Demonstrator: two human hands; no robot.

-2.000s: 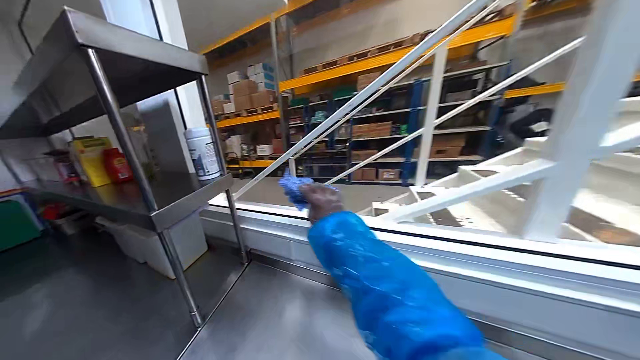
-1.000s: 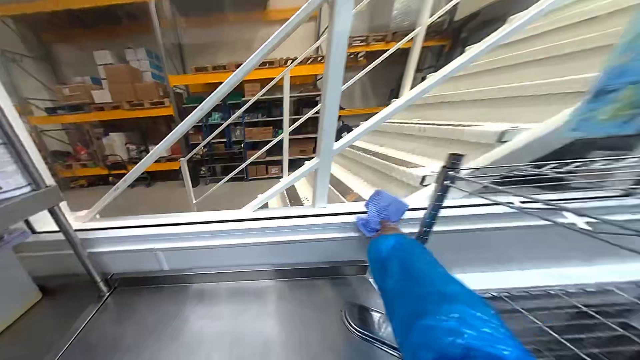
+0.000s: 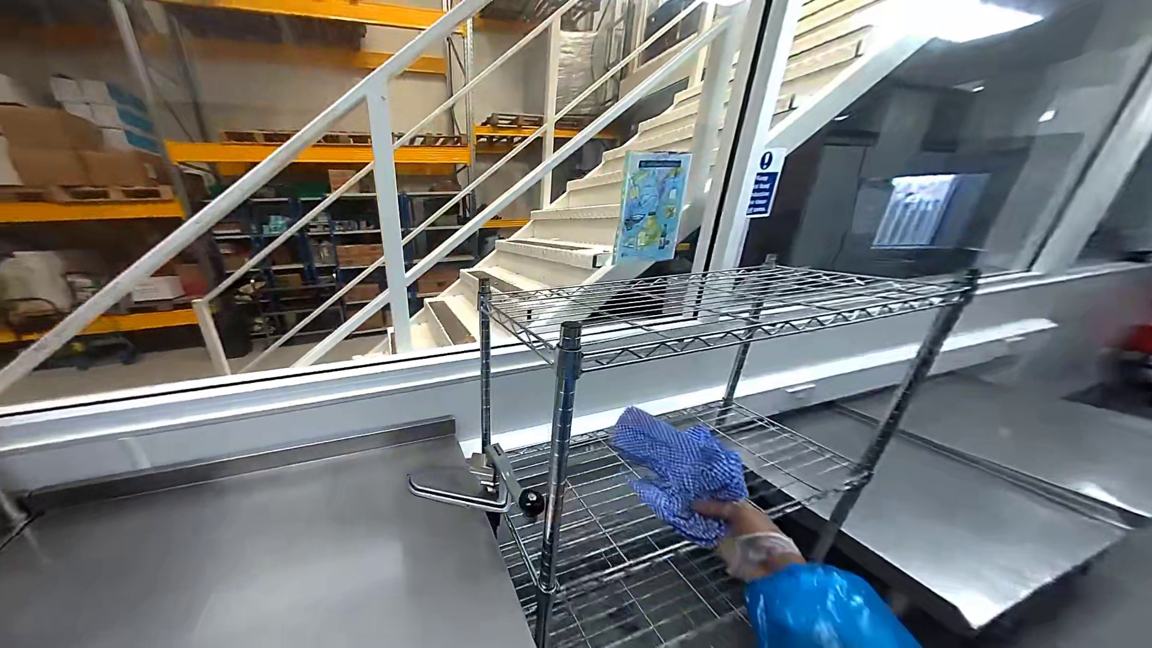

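A blue checked cloth (image 3: 679, 468) is bunched in my right hand (image 3: 742, 531), which comes from the lower right in a clear glove and a blue plastic sleeve. Hand and cloth are in front of a chrome wire shelving unit (image 3: 565, 432), between its upper and lower shelves as seen from here; whether the cloth touches the wire cannot be told. My left hand is out of view. To the left of the unit lies a stainless steel worktop (image 3: 270, 549), with a metal clamp-like fitting with a black knob (image 3: 531, 501) at its right edge.
Behind the worktop runs a white window ledge (image 3: 270, 400) under large glass panes. A poster (image 3: 652, 205) and a blue sign (image 3: 765, 184) are on the window area. Another steel table (image 3: 927, 504) stands right of the wire unit. Stairs and storage racks show through the glass.
The view has swung far to the right. The cloth in my right hand was at the window ledge a second ago and is now in front of the wire unit.
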